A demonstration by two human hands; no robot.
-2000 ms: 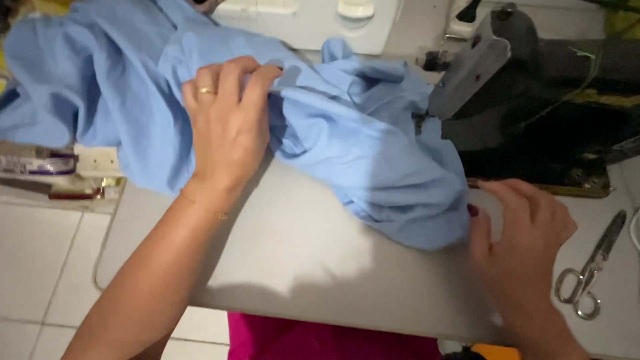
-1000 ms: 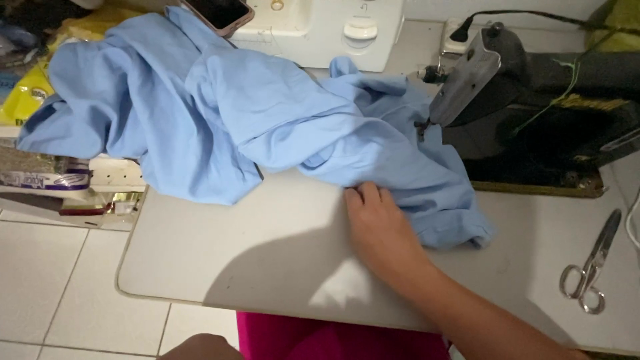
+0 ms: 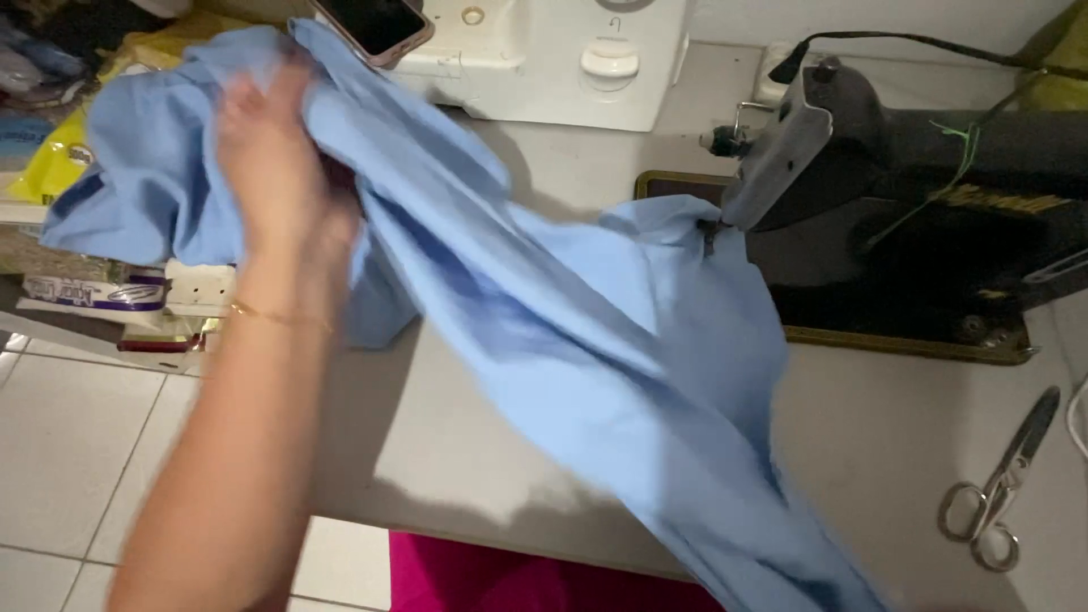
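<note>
Light blue fabric [image 3: 586, 340] stretches diagonally over the table, from the upper left to the bottom edge of the view. Part of it lies under the needle and presser foot of a black sewing machine [image 3: 850, 161]. My left hand [image 3: 276, 161], blurred, is on the bunched fabric at the upper left; its fingertips are indistinct, so whether it grips the cloth cannot be told. A thin bracelet is on that wrist. My right hand is out of view. A green thread [image 3: 965, 153] hangs over the machine's arm.
Metal scissors [image 3: 990, 501] lie on the table [image 3: 875, 476] at the right. A phone [image 3: 382, 30] rests by a white sewing machine [image 3: 586, 68] at the back. Packets [image 3: 93, 293] and a power strip [image 3: 200, 289] sit at the left, above a tiled floor.
The fabric has been pulled out into a long stretch toward the bottom edge. My left hand has come to the upper left cloth, and my right hand has left the view.
</note>
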